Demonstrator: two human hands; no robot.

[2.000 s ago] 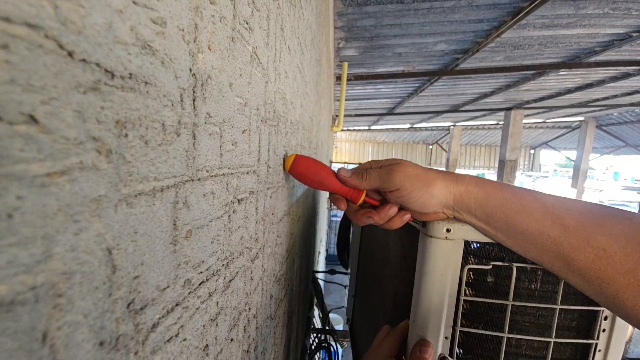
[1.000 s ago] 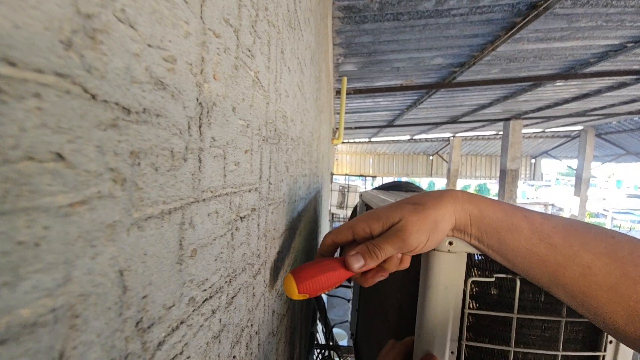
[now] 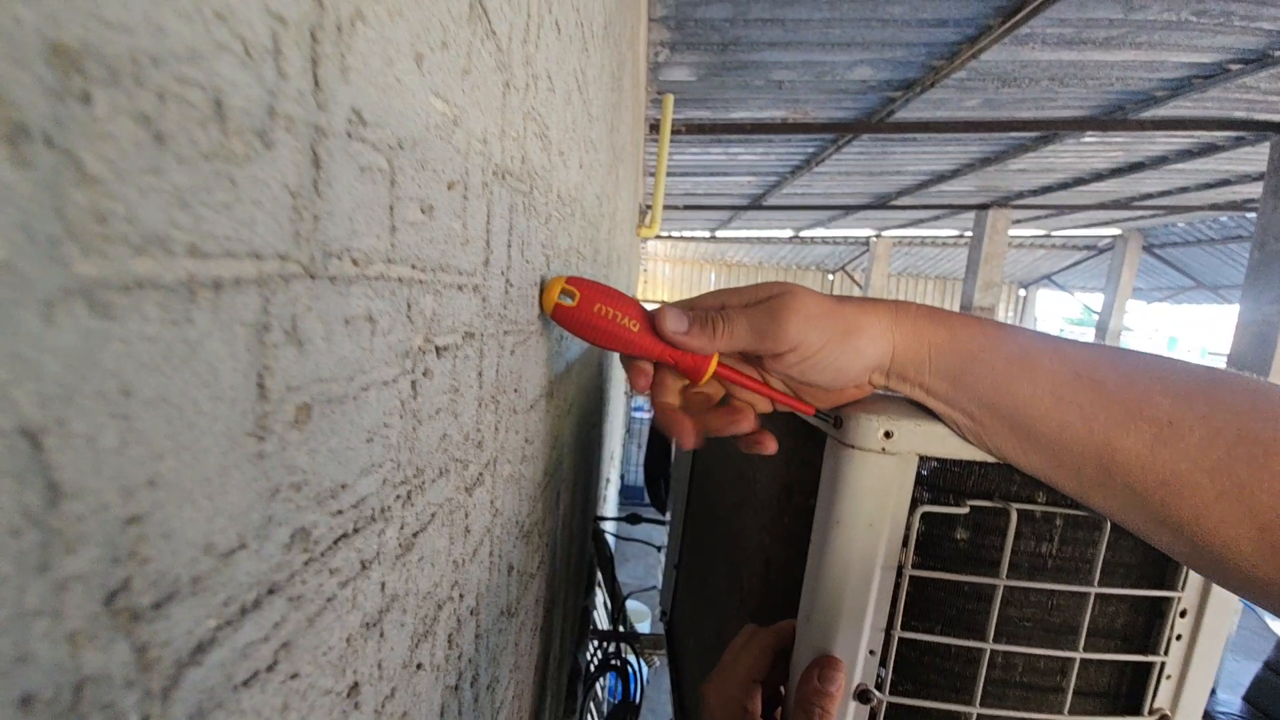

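Observation:
My right hand (image 3: 750,340) reaches in from the right and grips a red screwdriver with a yellow-capped handle (image 3: 610,318). Its handle end is close to the rough wall; whether they touch is unclear. The red insulated shaft slants down to the right, its tip at a screw on the upper corner of a white metal outdoor air-conditioner casing (image 3: 855,500). The thumb lies along the handle, with some fingers loosely curled below. Low in the frame, my left hand (image 3: 765,675) holds the casing's corner post, partly cut off by the bottom edge.
A rough cement wall (image 3: 300,350) fills the left side, leaving a narrow gap beside the unit. Black cables (image 3: 610,640) hang in that gap. A white wire guard (image 3: 1040,580) covers the dark coil. A yellow pipe (image 3: 658,170) projects from the wall beneath a corrugated metal roof (image 3: 900,60).
Since one second ago, my right hand has changed its hold from over the top of the screwdriver to thumb along the handle, and the handle end has risen. My left hand shows more now.

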